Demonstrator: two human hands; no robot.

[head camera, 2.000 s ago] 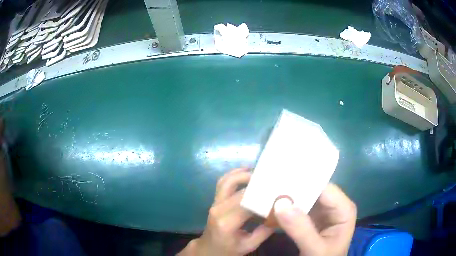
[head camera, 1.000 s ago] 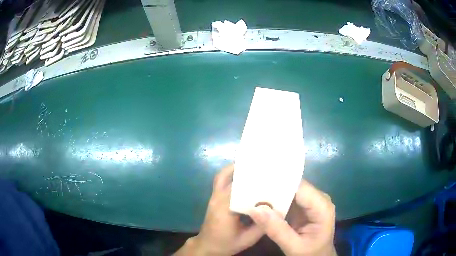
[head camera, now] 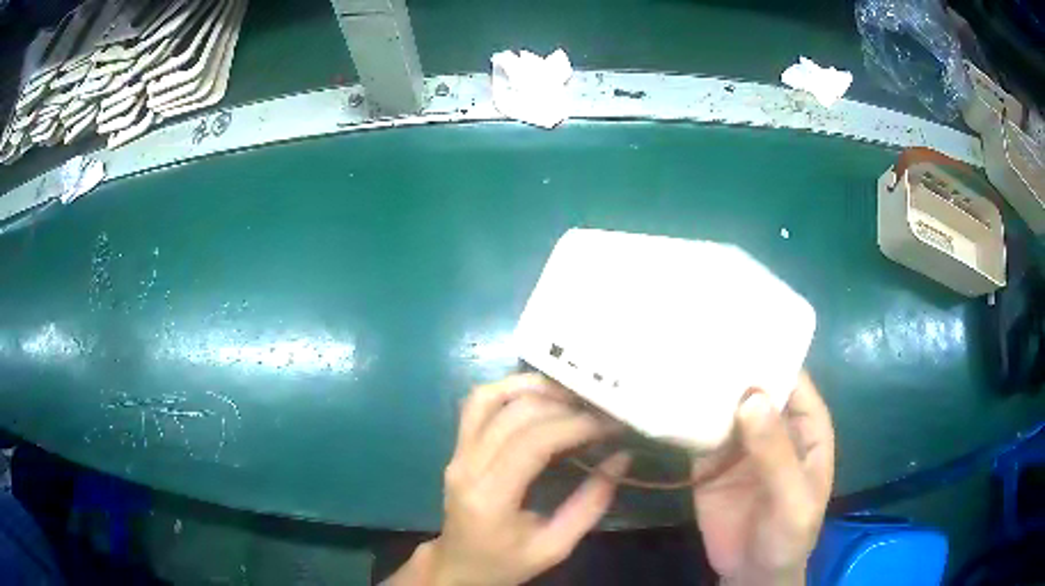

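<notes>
A cream housing (head camera: pixel 670 326) is held above the green bench in front of me, its face overexposed to white. A row of small dark cut-outs shows along its lower left edge. A thin brown strap (head camera: pixel 642 483) arches below that edge. My right hand (head camera: pixel 770 486) grips the housing's lower right corner, thumb on top. My left hand (head camera: pixel 527 469) is at the lower left edge with the fingers behind it and the thumb by the strap. Whether it pinches the strap is hard to tell.
Another cream housing with a brown strap (head camera: pixel 945 235) stands at the right. Thin cream frames (head camera: pixel 126 74) are stacked at the far left. A metal rail (head camera: pixel 676 101) with an upright (head camera: pixel 380 57) and white scraps (head camera: pixel 531 88) crosses behind. A blue stool (head camera: pixel 882 555) is below right.
The housing has turned from narrow end-on to its broad face, so the cut-outs and arched strap now show. My right hand has moved right and my left hand slightly left.
</notes>
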